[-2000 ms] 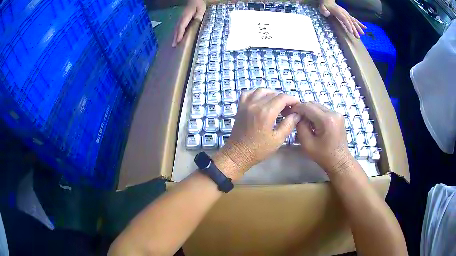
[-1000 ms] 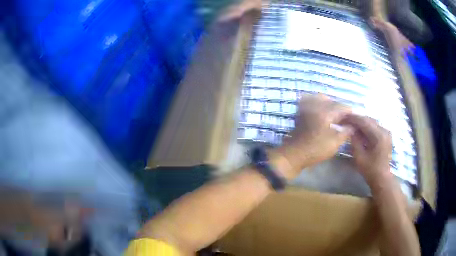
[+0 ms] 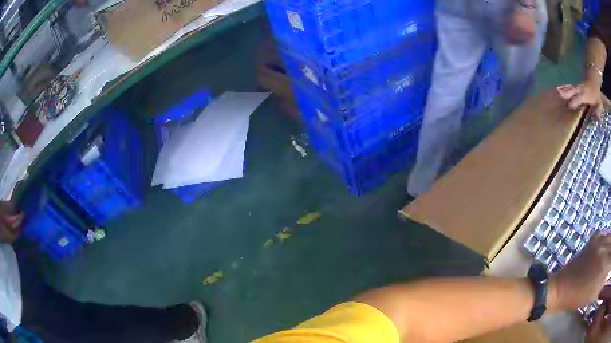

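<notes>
My left hand [image 3: 584, 273], with a dark band on the wrist, is over the near part of the open carton at the right edge of the view. Its fingers are cut off by the edge. Only a sliver of my right hand [image 3: 598, 329] shows below it. What either hand holds is hidden. Silver-white block units [image 3: 566, 218] stand in dense rows in the carton. The carton's left flap [image 3: 496, 175] is folded outward. A bit of a white slip [image 3: 607, 166] shows at the right edge.
Another person's hand [image 3: 581, 96] rests at the carton's far left edge. A person in grey trousers [image 3: 439, 100] stands beyond the flap, beside stacked blue crates [image 3: 362, 94]. White sheets [image 3: 208, 144] lie on a blue stool or crate. A bench [image 3: 100, 67] runs along the upper left.
The view has swung left, so the carton and my hands have moved to the right edge. The floor, bench and a standing person now show. Whether my grip has changed is hidden.
</notes>
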